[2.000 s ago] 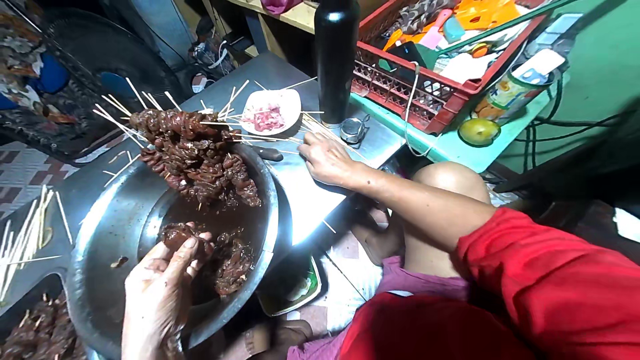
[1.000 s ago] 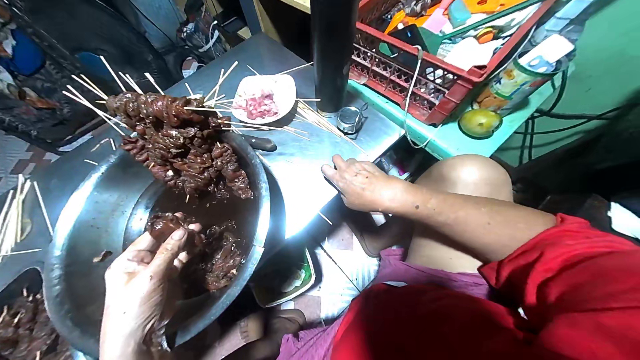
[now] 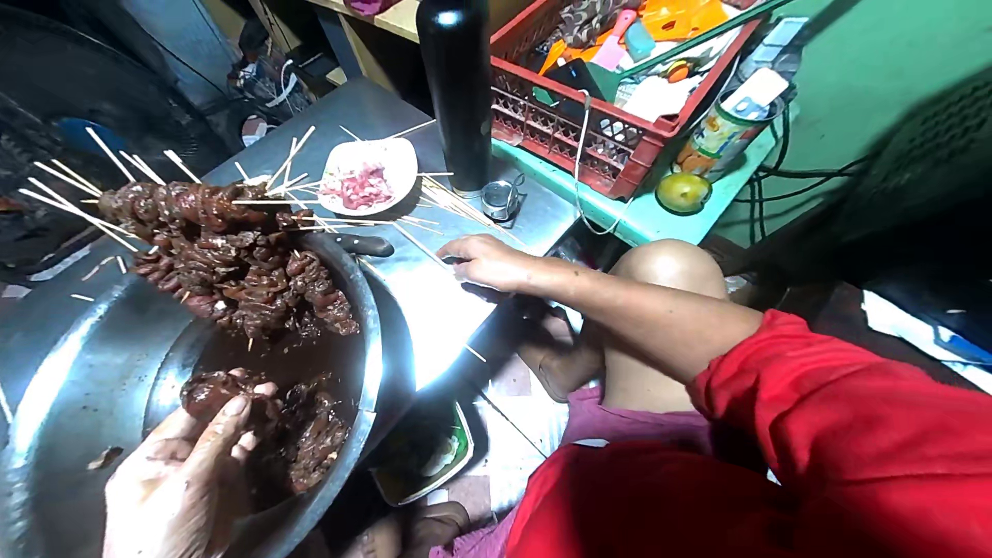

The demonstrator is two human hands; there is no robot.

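Note:
My left hand [image 3: 194, 457] pinches a dark piece of marinated meat [image 3: 213, 394] over a large metal basin [image 3: 372, 372]. Loose marinated meat [image 3: 318, 446] lies in dark liquid inside the basin. A heap of skewered meat [image 3: 240, 248] rests across the basin's far rim, with bare stick ends poking out. My right hand [image 3: 488, 263] is over the metal table [image 3: 411, 302], its fingertips at the end of a bamboo skewer [image 3: 422, 246]; whether they grip it is unclear. More thin skewers [image 3: 465, 205] lie beyond that hand. A knife with a dark handle [image 3: 364, 245] lies near the basin rim.
A white dish [image 3: 403, 167] holds pale pink pieces. Behind are a black bottle [image 3: 457, 93], a small glass jar [image 3: 500, 200] and a red plastic crate [image 3: 620, 155]. A green-yellow fruit [image 3: 683, 193] and a can [image 3: 717, 139] stand on the green bench. A tray [image 3: 465, 449] sits below the table.
My right hand has moved from beside the skewers to the table's near edge, then slightly back to a skewer's end. My left hand keeps its meat over the basin.

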